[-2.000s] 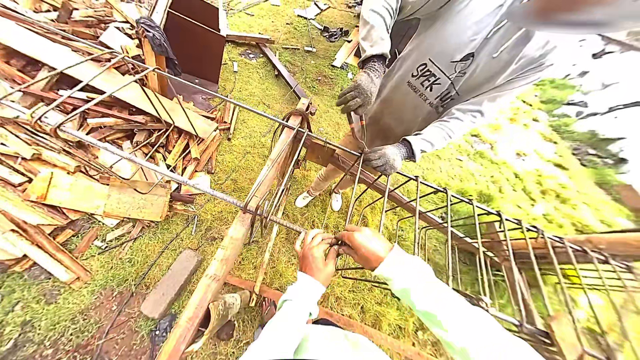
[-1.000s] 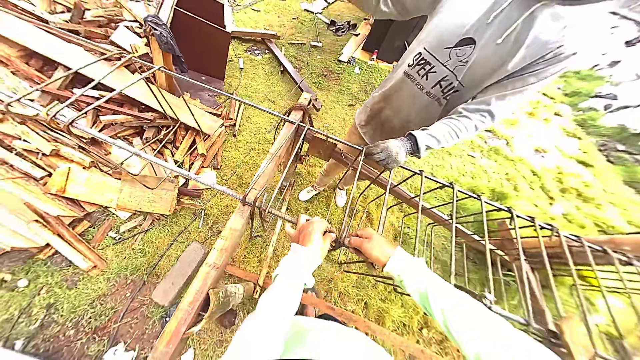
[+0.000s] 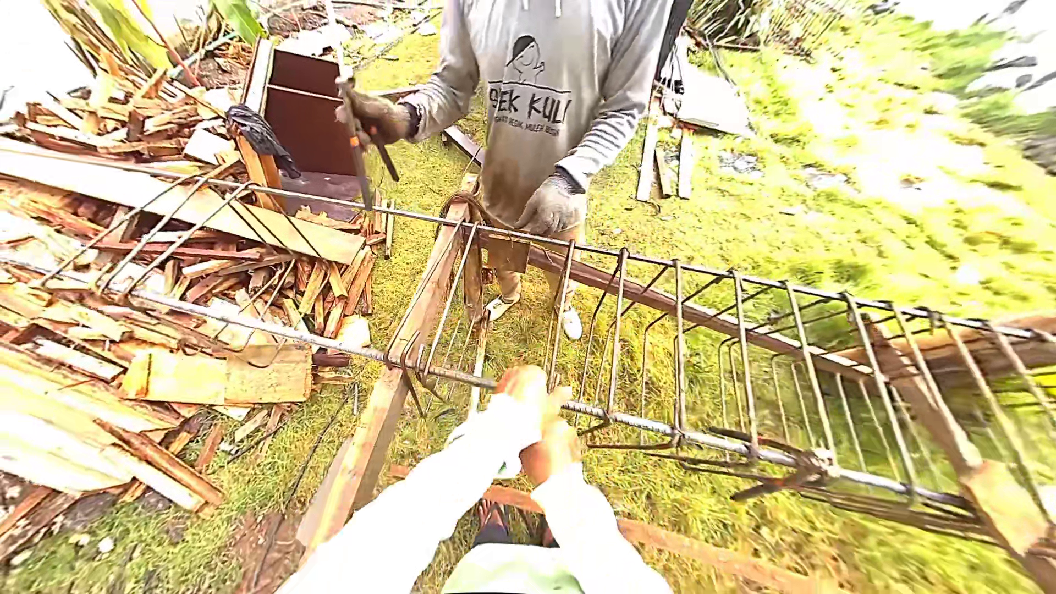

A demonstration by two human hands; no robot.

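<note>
A long steel rebar cage (image 3: pixel 701 437) with square stirrups (image 3: pixel 679 346) rests on wooden trestles. At its near lower bar, my left hand (image 3: pixel 521 388) and my right hand (image 3: pixel 554 441) are close together, overlapping and blurred. The left is at the bar beside a stirrup; the right lies just below and to its right. What the fingers grip is hidden. Across the cage stands a person, one gloved hand (image 3: pixel 551 206) by the far bar. That person's other gloved hand (image 3: pixel 375 115) holds up a tool with orange marks (image 3: pixel 355 144), perhaps pincers.
A wooden trestle post (image 3: pixel 363 450) supports the cage left of my hands, and another post (image 3: pixel 932 404) stands at right. Split wood (image 3: pixel 247 272) and planks (image 3: pixel 177 375) lie heaped at left. A dark red cabinet (image 3: pixel 301 107) is behind them. Loose stirrups (image 3: pixel 157 239) hang over the woodpile.
The view has swung, showing more of the other person. My hands were side by side at the near bar and now overlap. The other person's hand with the tool is raised away from the bar.
</note>
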